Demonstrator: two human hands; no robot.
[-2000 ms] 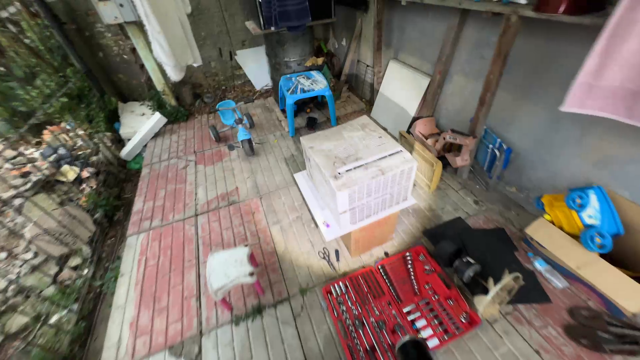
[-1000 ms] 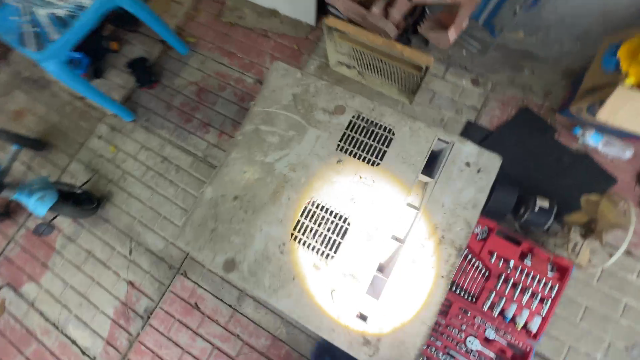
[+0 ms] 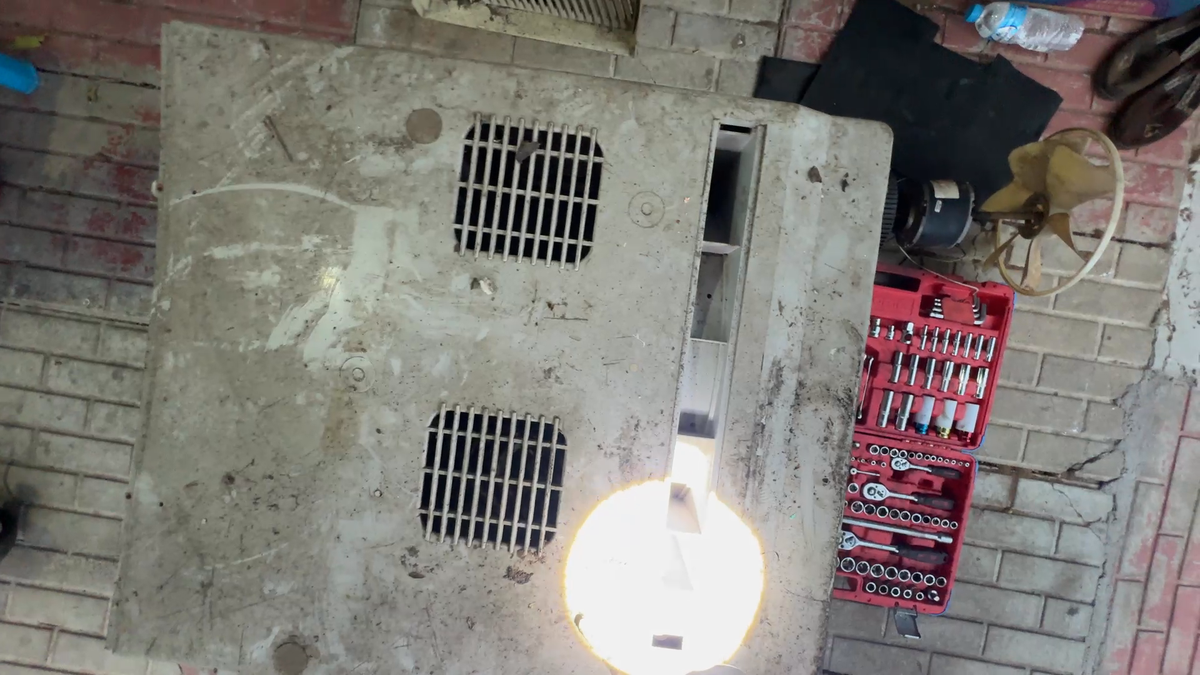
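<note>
Neither my left hand nor my right hand is in the head view. A dirty grey metal appliance housing (image 3: pixel 281 375) fills the middle, seen from above. Two square grilles, one farther up (image 3: pixel 530 192) and one lower (image 3: pixel 494 478), are set in its top over dark openings. Right of them runs a long narrow slot (image 3: pixel 717 291) with cross ribs. A bright round patch of light (image 3: pixel 666 577) washes out the slot's lower end. Whether anything touches the housing there cannot be told.
Right of the housing lies an open red socket set (image 3: pixel 966 441). Above it are an electric motor (image 3: pixel 935 214) with a yellowed fan (image 3: pixel 1050 202), a black mat (image 3: pixel 928 103), a plastic bottle (image 3: pixel 1027 26) and dark shoes (image 3: pixel 1153 80). A slatted frame (image 3: pixel 534 19) lies beyond the housing.
The view has moved from across the yard to close above the housing. The light patch sits lower along the slot than one second ago.
</note>
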